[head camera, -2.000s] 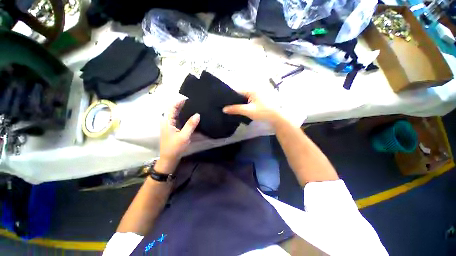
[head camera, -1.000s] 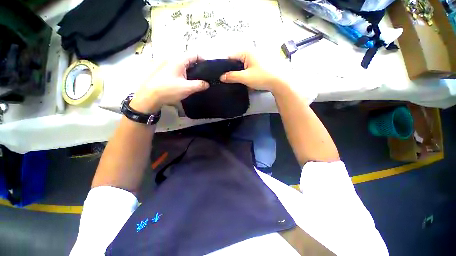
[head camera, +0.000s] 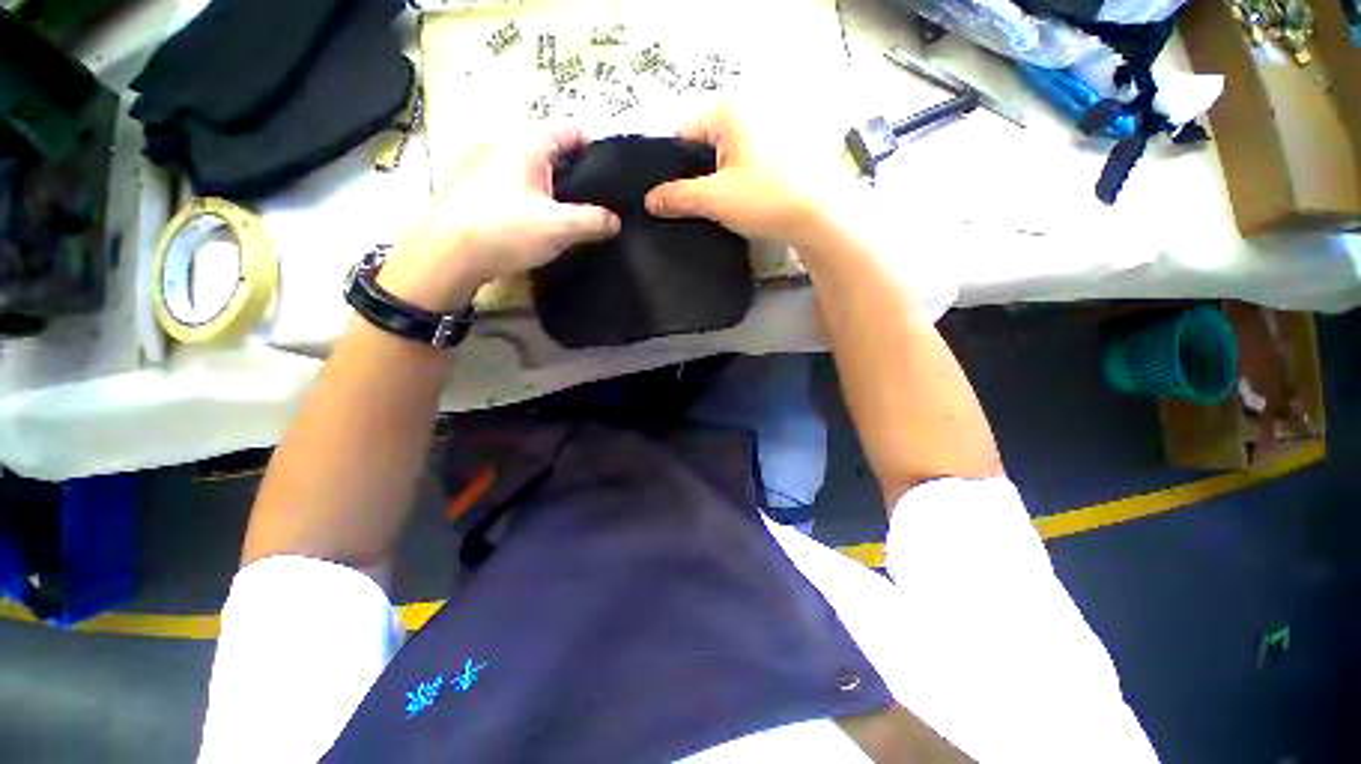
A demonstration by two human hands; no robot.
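Observation:
A black fabric panel (head camera: 642, 284) lies over the front edge of the pale work board (head camera: 791, 60), its rounded end towards me. My left hand (head camera: 515, 217) holds its left side with the thumb on top. My right hand (head camera: 746, 187) holds its right side, thumb on top. The fingers of both hands are partly hidden behind the panel's far end. Small metal ornaments (head camera: 605, 70) lie scattered on the board beyond the hands. A small hammer (head camera: 914, 127) lies right of the board, with a slim grey pointed tool (head camera: 955, 82) beside it.
A pile of black panels (head camera: 276, 90) lies at the upper left, above a masking tape roll (head camera: 217, 270). At the right are a plastic bag (head camera: 1015, 38), black straps (head camera: 1127, 157) and a cardboard box (head camera: 1269, 135). A teal basket (head camera: 1172, 355) stands on the floor.
The panel has turned from slanted to straight and come down onto the board's front edge, both hands now at its sides. Since one second ago, its far end has tilted slightly and the view has shifted.

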